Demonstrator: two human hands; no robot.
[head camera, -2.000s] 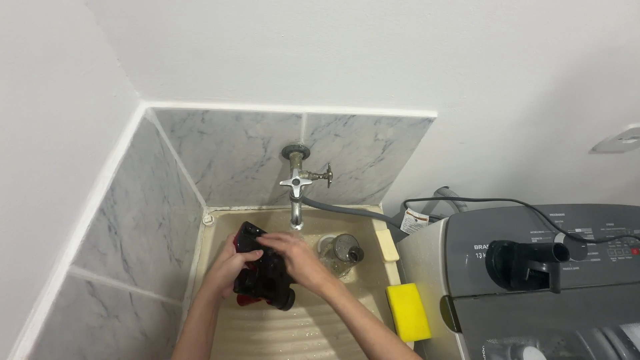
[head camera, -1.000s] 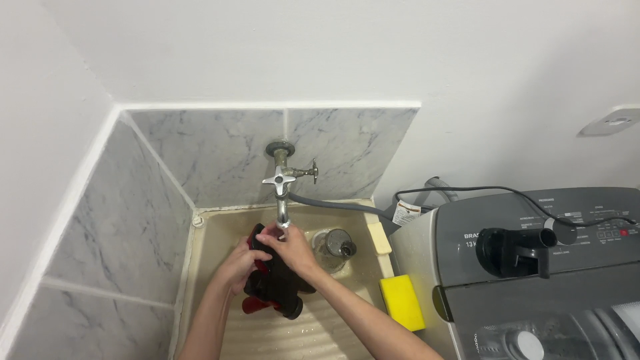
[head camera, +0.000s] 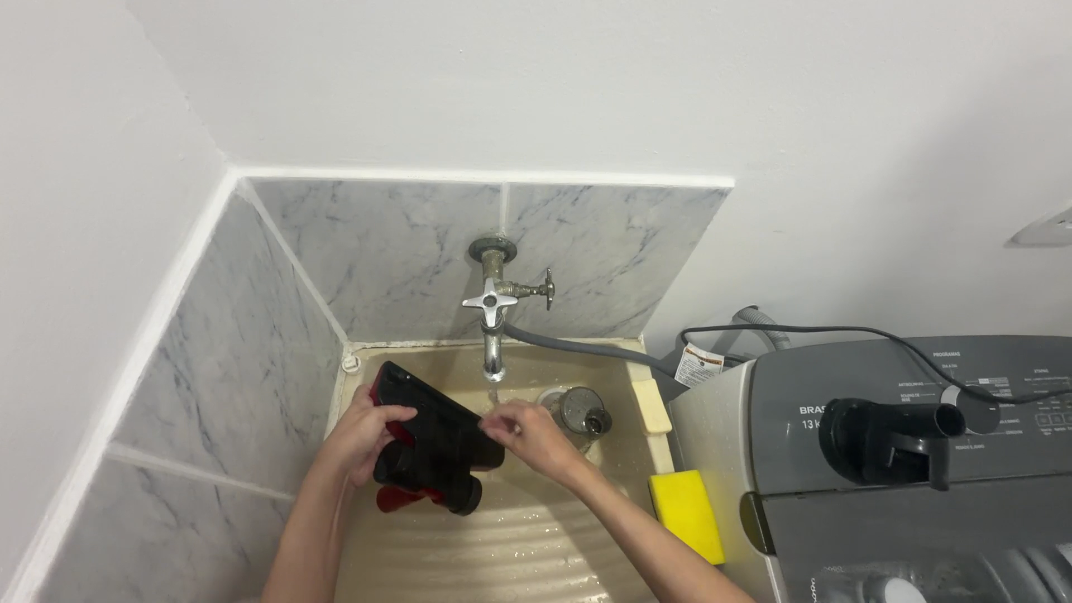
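A black and red plastic part, with round black ends at its lower side, is held tilted over the beige laundry sink. My left hand grips its left side, thumb across the black face. By its right edge is my right hand, fingers bent together near the thin stream under the metal tap; whether the fingertips touch the part or pinch something is unclear. Just right of that hand a clear container with a dark spout stands in the sink.
A yellow sponge and a cream bar, likely soap, lie on the sink's right rim. A washing machine stands at the right, bearing a black plastic piece and a cable. A grey hose runs from the tap fitting. Marble-look tiles line the walls.
The black and red part has been turned, so its broad black face shows. My right hand has moved off the part's top to its right edge.
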